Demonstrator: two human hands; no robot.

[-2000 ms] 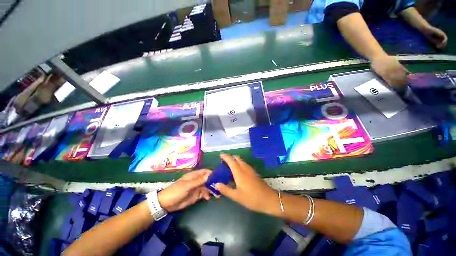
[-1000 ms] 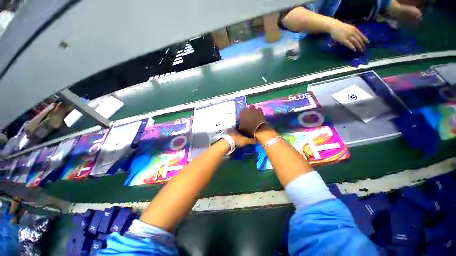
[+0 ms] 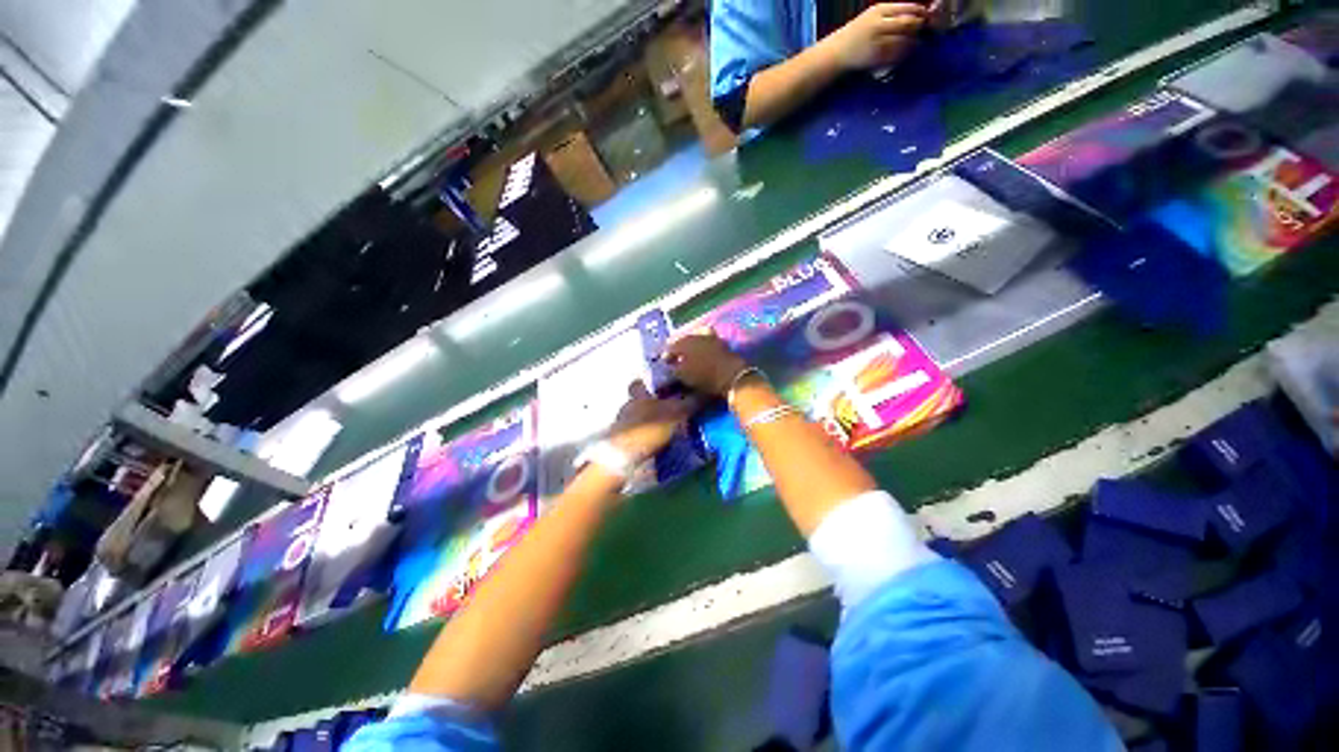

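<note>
My left hand (image 3: 642, 426) and my right hand (image 3: 702, 363) are close together at the right side of an open retail box (image 3: 576, 397) on the belt. A dark blue carton part (image 3: 680, 458) shows just below my hands. My fingers are blurred and partly hidden, so I cannot tell whether either hand grips it. The box's inside is pale grey-white. A bright printed cover (image 3: 866, 385) with large white letters lies to its right, partly behind my right forearm. Small dark blue cartons (image 3: 1112, 629) are heaped on the near bench at the lower right.
The green conveyor belt (image 3: 1028, 385) carries more trays and covers on both sides. Another tray (image 3: 962, 294) holds a white card. A person in a blue smock (image 3: 749, 52) handles dark blue pieces across the belt. A grey-white overhead shelf (image 3: 294, 176) hangs at upper left.
Both hands moved from above the near bench edge, holding a small dark blue carton, forward to the open box. The view tilted, and the person opposite drew their hands back from the belt.
</note>
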